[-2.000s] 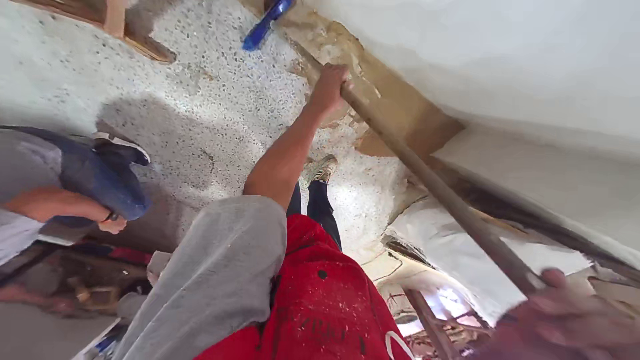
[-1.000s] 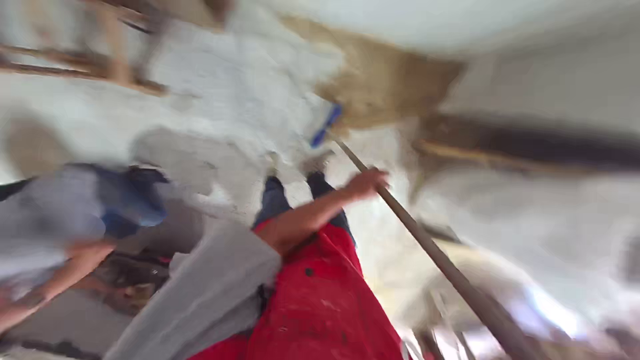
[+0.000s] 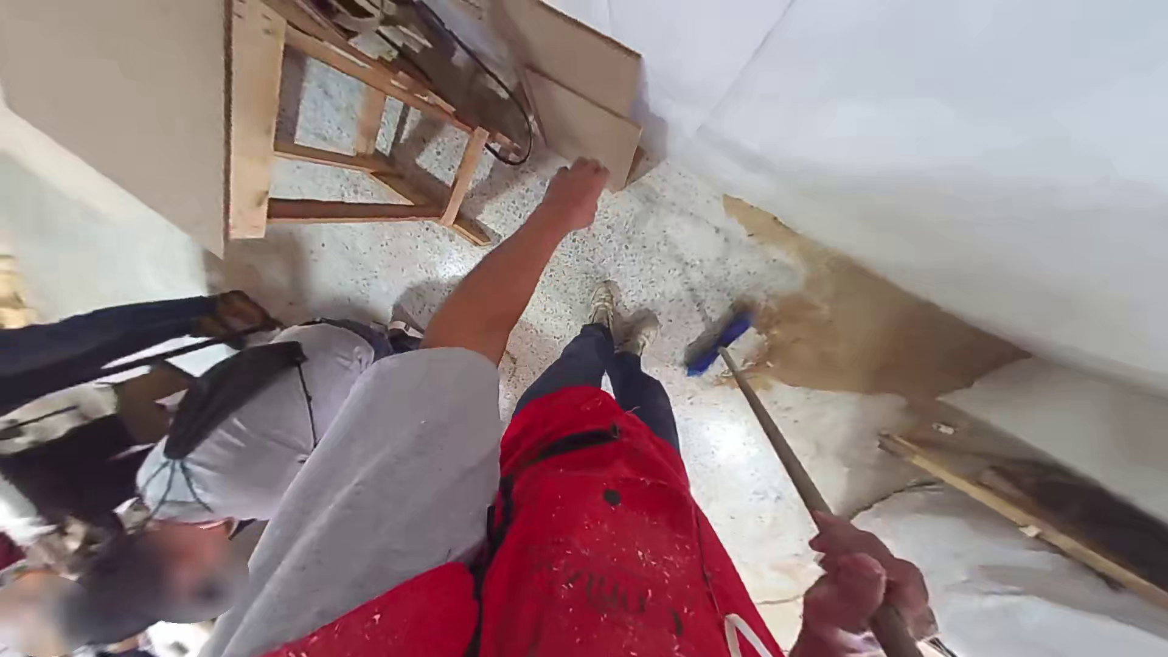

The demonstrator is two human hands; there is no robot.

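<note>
A push broom with a long wooden handle point(image 3: 776, 438) and a blue brush head point(image 3: 719, 343) rests on the speckled floor, its head beside a brown patch. My right hand point(image 3: 865, 577) is closed around the upper handle at the lower right. Stretched forward above the floor, my left hand point(image 3: 577, 193) is off the handle, near the cardboard point(image 3: 584, 119); its fingers look curled, and whether they touch the cardboard does not show. A red apron point(image 3: 593, 511) with pale specks covers my front.
A wooden frame with legs point(image 3: 356, 212) stands at upper left beside a large board point(image 3: 119, 100). A dark cable point(image 3: 511, 109) hangs near the cardboard. Another person in a light shirt point(image 3: 265, 429) bends at the left. A wooden strip point(image 3: 1022, 520) lies at the right, near white sheeting point(image 3: 1004, 584).
My left hand has let go of the broom handle and reached out toward the cardboard. My right hand still holds the handle. The view has shifted, showing more of the wooden frame.
</note>
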